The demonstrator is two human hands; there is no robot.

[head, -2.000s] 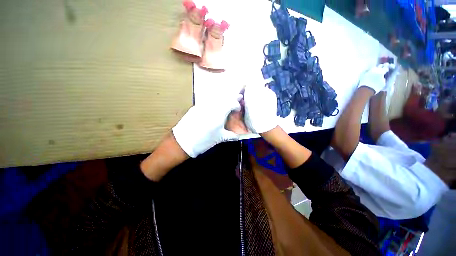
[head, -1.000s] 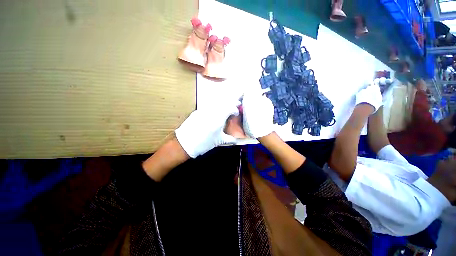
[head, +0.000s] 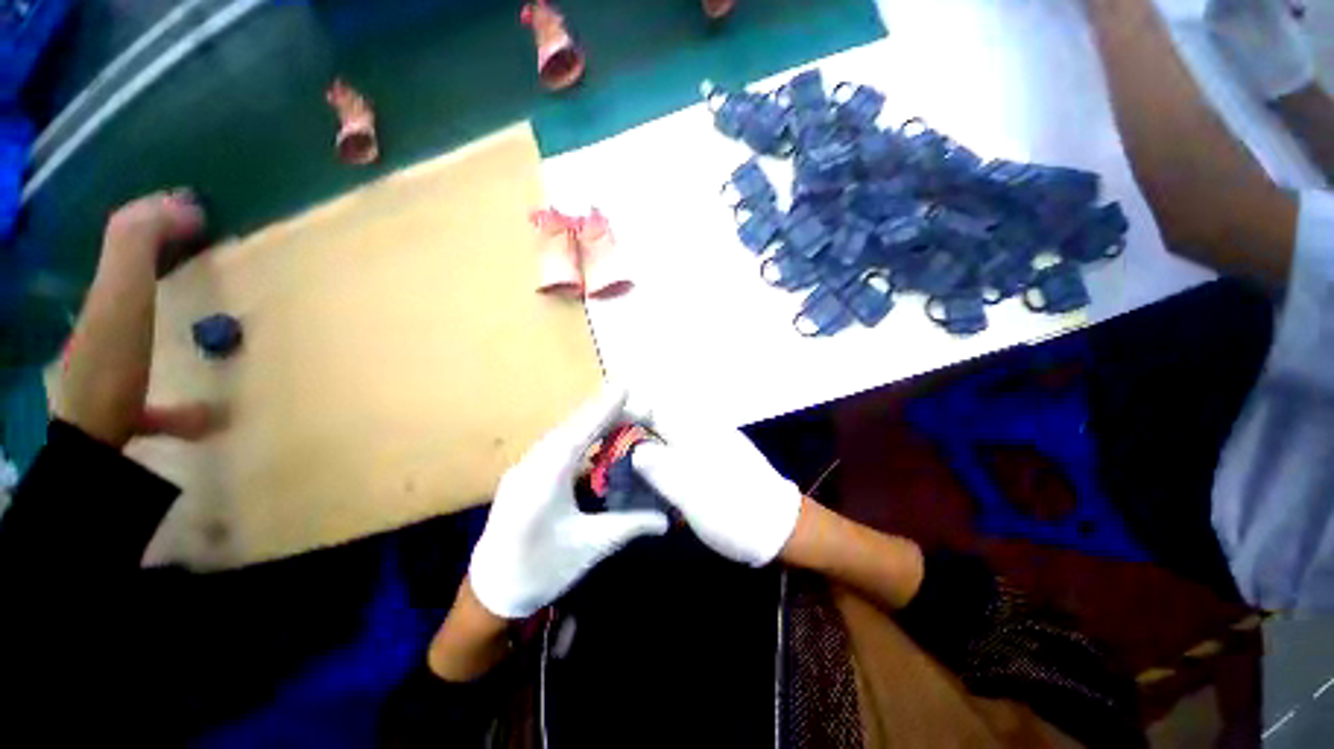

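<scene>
My left hand (head: pixel 549 530) and my right hand (head: pixel 720 490), both in white gloves, are together near the table's front edge. Between them they hold a body piece (head: pixel 616 457) with its red tip showing, and a dark looped part (head: pixel 632 489) against it. The fingers hide most of both. Two flesh-coloured body pieces (head: pixel 581 264) with red tops stand side by side beyond my hands. A heap of dark looped parts (head: pixel 907 205) lies on the white sheet (head: pixel 688 190) to the right.
A tan cardboard sheet (head: pixel 395 322) lies at left with a single dark part (head: pixel 218 335). A neighbour's hand (head: pixel 154 220) is at the far left, another person's arm (head: pixel 1185 147) at right. The green conveyor (head: pixel 454 81) carries spaced pieces (head: pixel 553 44).
The view has turned left, showing the left neighbour's arms and more belt. My hands have come back to the table edge; a dark part now shows against the body piece in them.
</scene>
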